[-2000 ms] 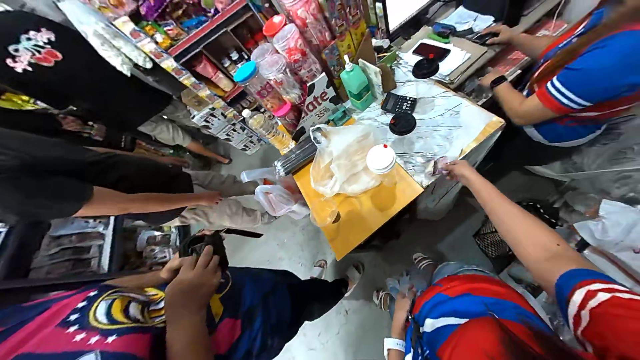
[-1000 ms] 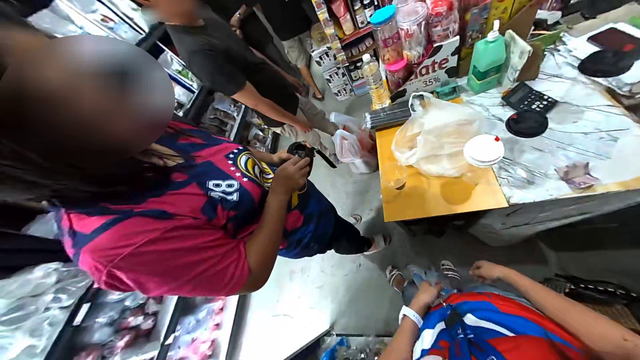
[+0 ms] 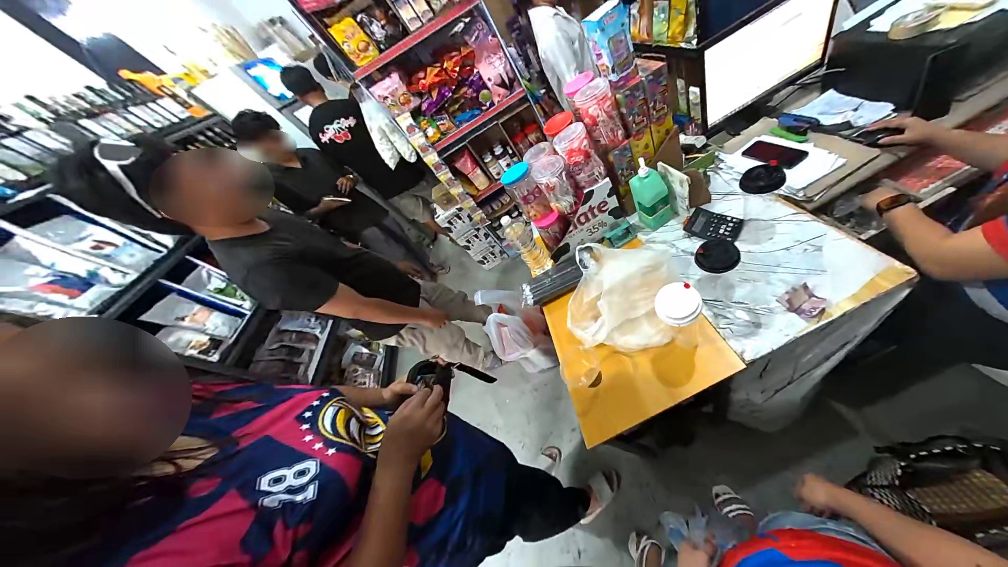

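Observation:
My left hand (image 3: 696, 553) is at the bottom edge, partly cut off, with crumpled clear plastic (image 3: 683, 526) at its fingers. My right hand (image 3: 817, 491) hangs below the table with its fingers loosely curled; nothing shows in it, but its inner side is hidden. Above it, a folded banknote (image 3: 802, 302) lies on the marble-patterned table top (image 3: 835, 248). On the yellow board (image 3: 630, 402) sit a whitish plastic bag (image 3: 618, 295) and a tub with a white lid (image 3: 678, 303). A calculator (image 3: 713, 225) and a black round lid (image 3: 717, 256) lie behind them.
A person in a patterned jersey (image 3: 287, 472) holds a dark pouch (image 3: 429, 382) at the left; others stand behind. At the right, a person's hand (image 3: 902, 130) rests on a computer mouse. Candy jars (image 3: 551, 173) and a green pump bottle (image 3: 651, 197) line the back. A woven basket (image 3: 945, 488) is lower right.
My right hand, earlier over the table at the banknote, has let go of it and drawn back below the table edge. The banknote lies on the table top. The view has swung about.

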